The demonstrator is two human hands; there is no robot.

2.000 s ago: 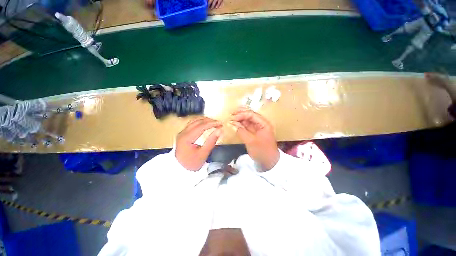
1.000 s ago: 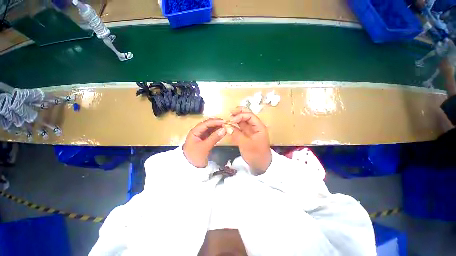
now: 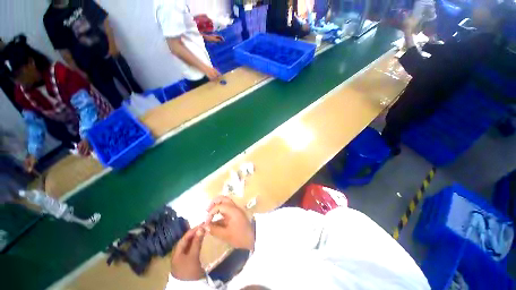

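My left hand (image 3: 188,255) and my right hand (image 3: 233,225) meet over the near bench edge, fingertips pinched together around a small pale piece (image 3: 216,217). It is too small and blurred to name. A bunched row of black sash parts (image 3: 150,239) lies on the bench just left of my hands. Small white bottles (image 3: 236,180) lie beyond my right hand, with a small white piece (image 3: 252,202) nearer. A striped figure lower body (image 3: 54,208) lies on the green conveyor belt (image 3: 186,156) at the left.
Blue crates of dark blue parts (image 3: 117,137) (image 3: 274,55) stand on the far bench (image 3: 195,105), with several people behind it. A dark-clothed person (image 3: 447,73) works at the right. A blue stool (image 3: 365,156), a red bag (image 3: 321,198) and blue crates (image 3: 481,221) are below right.
The view has swung right and up, bringing far-side people and the belt's right end into view. My hands remain together at the fingertips. The stacked striped bodies at left have left the picture.
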